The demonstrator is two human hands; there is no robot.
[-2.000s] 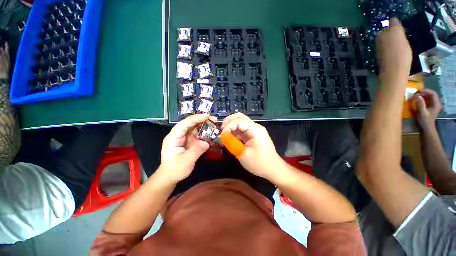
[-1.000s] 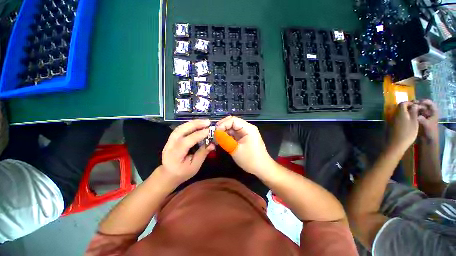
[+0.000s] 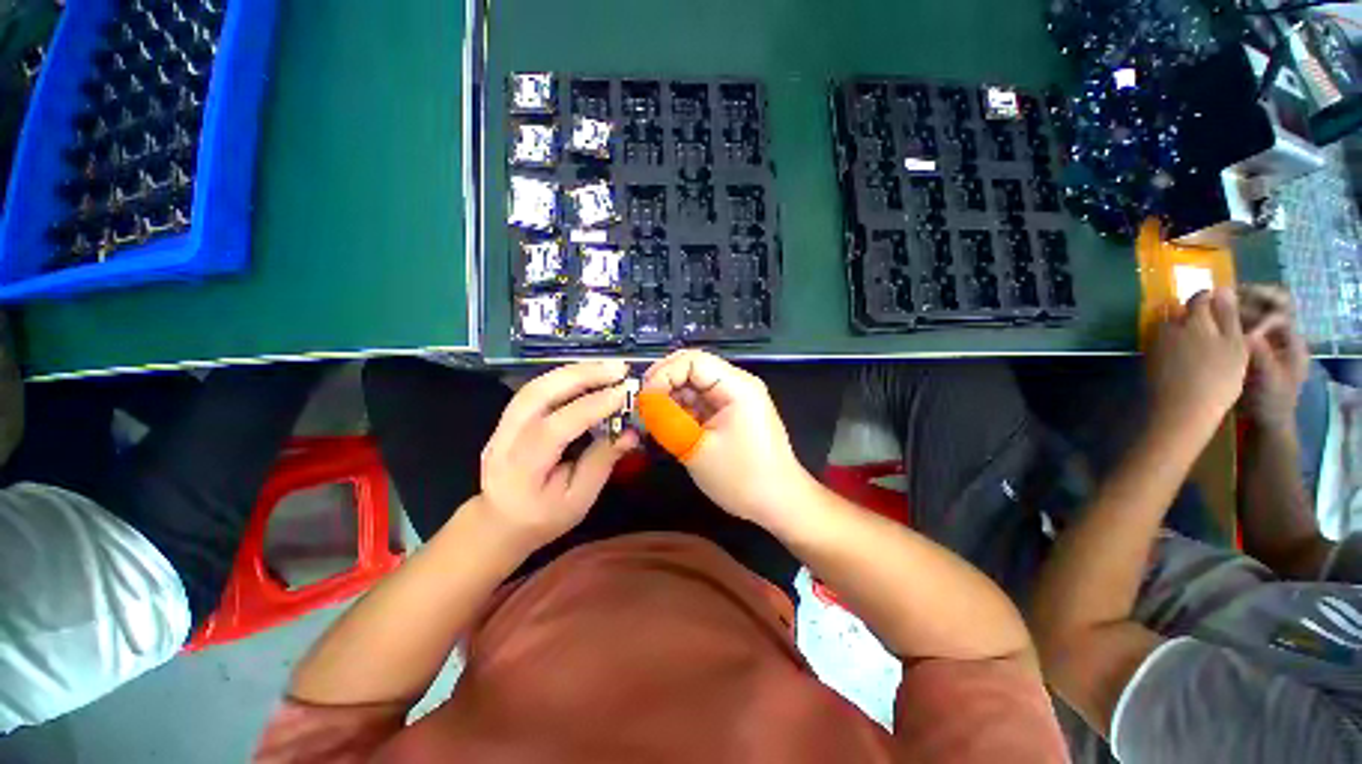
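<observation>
A small black and silver module (image 3: 629,403) is held between my two hands, just below the table's front edge; fingers cover most of it. My left hand (image 3: 550,451) grips its left side with thumb and fingers. My right hand (image 3: 732,430) touches its right side. An orange finger cot (image 3: 669,424) shows at my right thumb. The left black blister tray (image 3: 699,306) lies on the green mat beyond my hands, with white-topped modules (image 3: 533,203) in its two left columns.
A second black tray (image 3: 964,321) lies to the right with one white-topped piece. A blue tote (image 3: 224,224) of dark parts is at the left. Dark loose parts (image 3: 1128,127) are at the right. A neighbour's hands (image 3: 1202,358) are at an orange piece (image 3: 1164,269). Red stool (image 3: 254,597) lower left.
The module has turned between my fingers and shows less of its face. The neighbour's arm has come back from the dark parts to the orange piece. The view has shifted slightly.
</observation>
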